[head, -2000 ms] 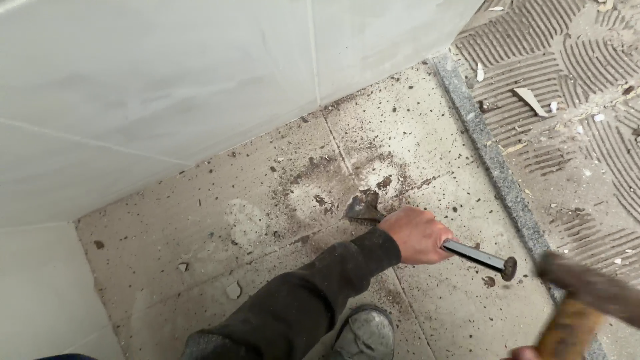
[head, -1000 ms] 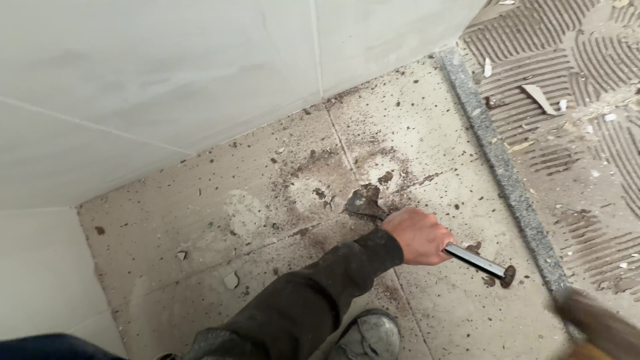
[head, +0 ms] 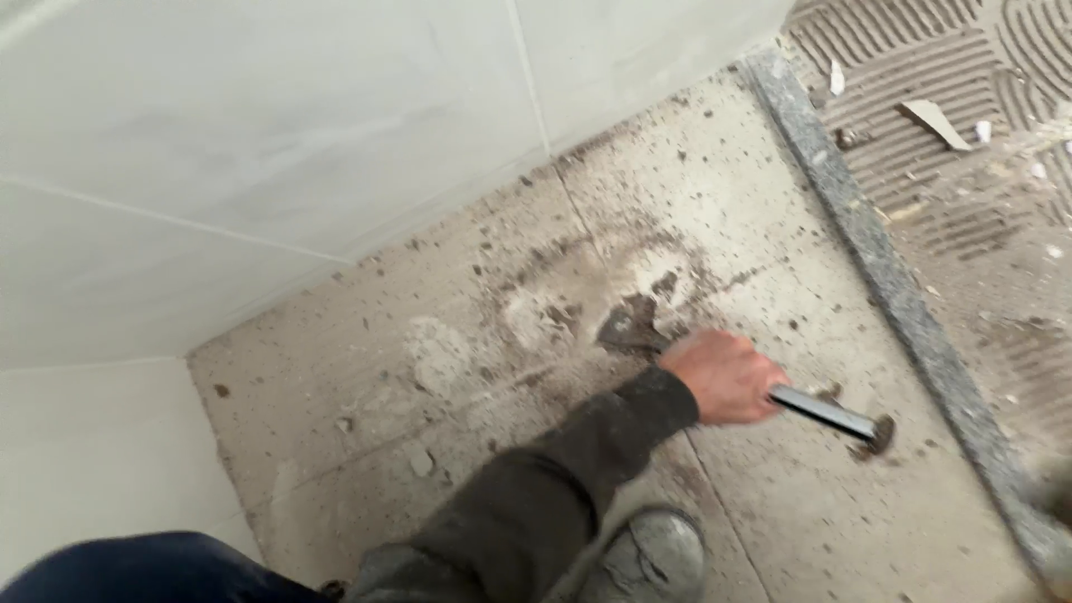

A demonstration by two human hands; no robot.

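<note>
My left hand (head: 724, 377), in a dark sleeve, is closed around the shaft of a steel chisel with a wide flat blade (head: 628, 327). The blade lies low against a chipped, broken spot in the beige floor tiles (head: 787, 469). From the other side of the fist the shaft sticks out to the right and ends in a worn, rounded striking head (head: 881, 434). My right hand is outside the view. A blurred dark shape at the lower right edge, perhaps part of the hammer (head: 1062, 502), cannot be made out clearly.
Pale wall tiles (head: 251, 126) rise at the left and top. A grey stone strip (head: 888, 285) borders the floor tiles; beyond it lies ridged adhesive (head: 904, 50) with tile shards (head: 934, 124). My shoe (head: 649, 557) stands below the left forearm. Crumbs and dust cover the tiles.
The hammer, seen at the lower right in both earlier frames, has moved almost fully out of view. My left hand keeps its hold on the chisel in about the same place.
</note>
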